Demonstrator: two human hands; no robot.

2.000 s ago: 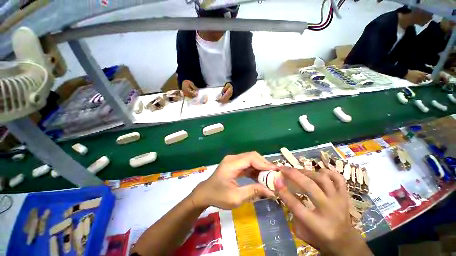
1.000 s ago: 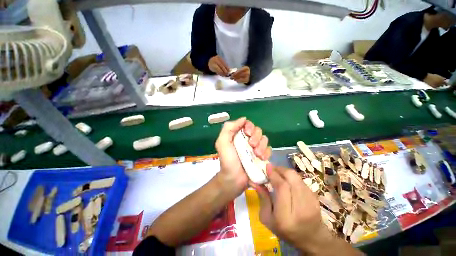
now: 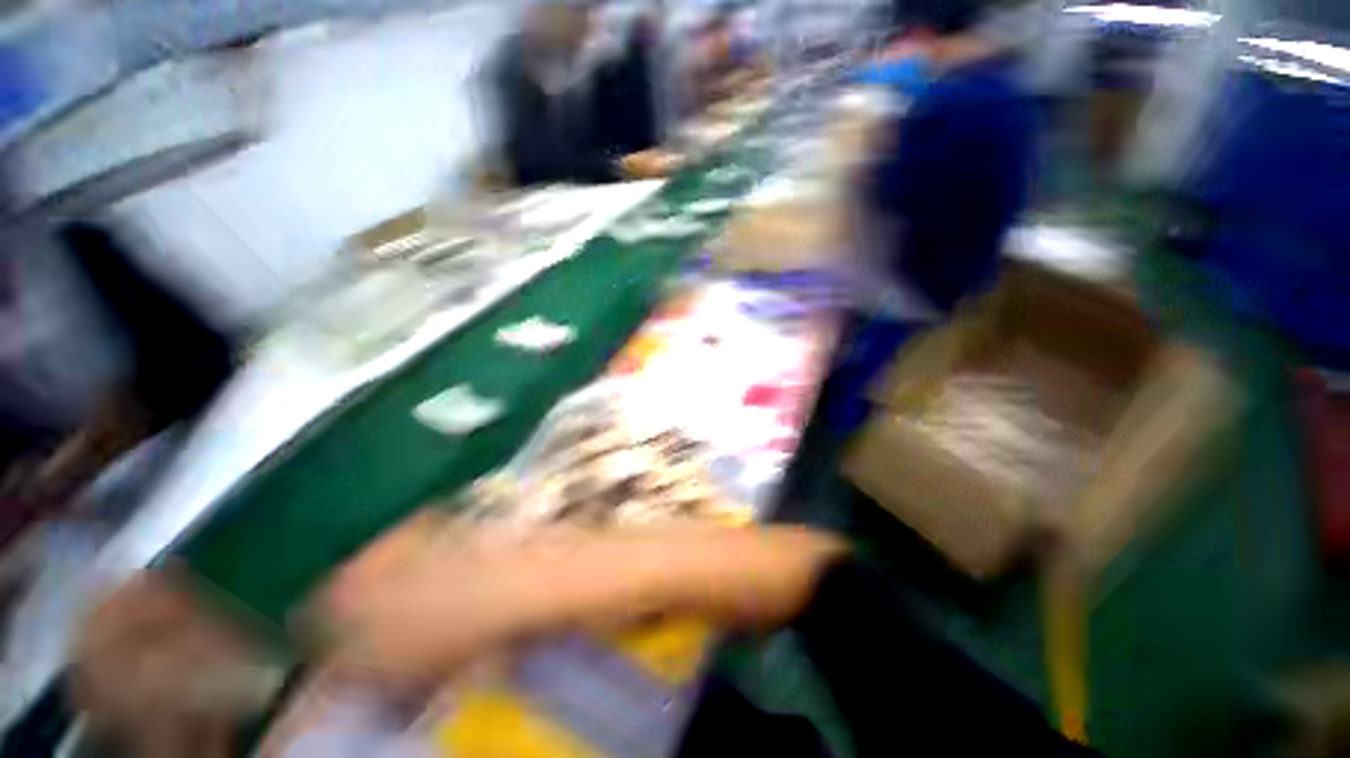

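Note:
The frame is strongly blurred. My right hand (image 3: pixel 388 595) is low at left of centre, its bare forearm reaching in from a dark sleeve. My left hand (image 3: pixel 166 666) is a blurred shape at the lower left. Fingers and anything held cannot be made out; the white unit is not distinguishable. The pile of beige covers (image 3: pixel 615 462) lies on the bench just beyond my right forearm.
The green belt (image 3: pixel 348 471) runs diagonally, bearing white units (image 3: pixel 459 410). Printed sheeting (image 3: pixel 733 363) covers the bench. An open carton (image 3: pixel 948 496) with pale parts stands at right on the green floor. A person in blue (image 3: pixel 955 185) is beyond; others line the belt.
The view has swung to the right and blurred. The fan and blue tray have left the picture; the carton and person in blue have appeared. My hands now show at lower left.

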